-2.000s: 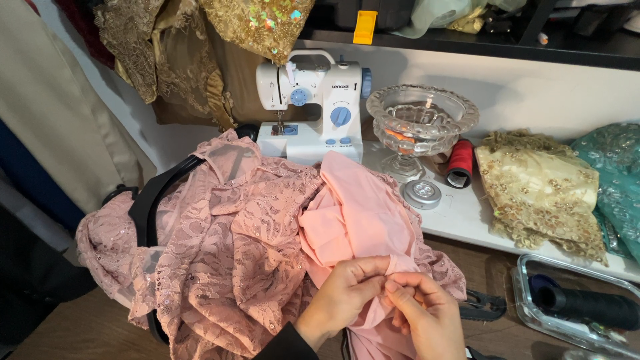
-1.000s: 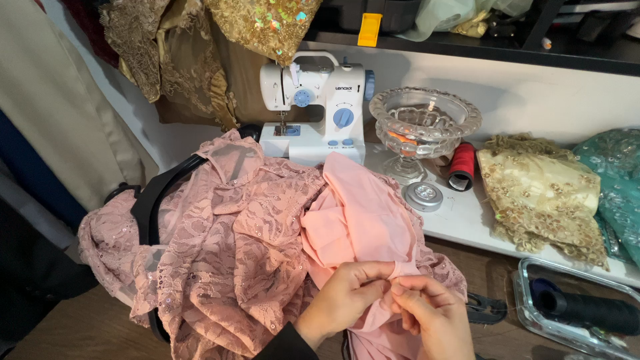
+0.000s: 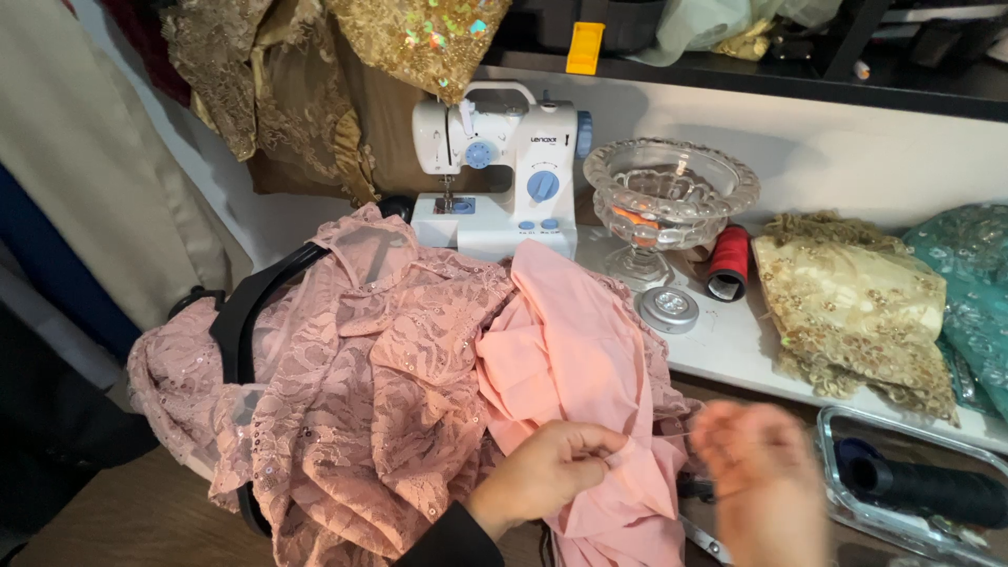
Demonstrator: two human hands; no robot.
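My left hand point(image 3: 555, 468) pinches a fold of smooth pink lining fabric point(image 3: 571, 362) between thumb and fingers. My right hand point(image 3: 752, 449) is blurred, off to the right of that fold; its fingers are curled, and a thin thread seems to run from the fabric toward it. Whether it holds a needle cannot be made out. The lining lies over a dusty-pink lace garment point(image 3: 339, 394) with sequins, heaped around a black plastic hanger point(image 3: 232, 331). Part of a metal tool point(image 3: 705, 539), possibly scissors, shows below my right hand.
Behind the garment stand a white sewing machine point(image 3: 512, 165), a footed glass bowl point(image 3: 669, 193), a red thread spool point(image 3: 728, 264) and a round silver puck light point(image 3: 668, 309). Gold lace fabric point(image 3: 858, 307) lies right. A glass dish point(image 3: 835, 492) holds a dark thread spool point(image 3: 929, 488).
My right hand has moved right, away from my left hand; the two were together at the pink fabric before. My left hand still pinches the fabric.
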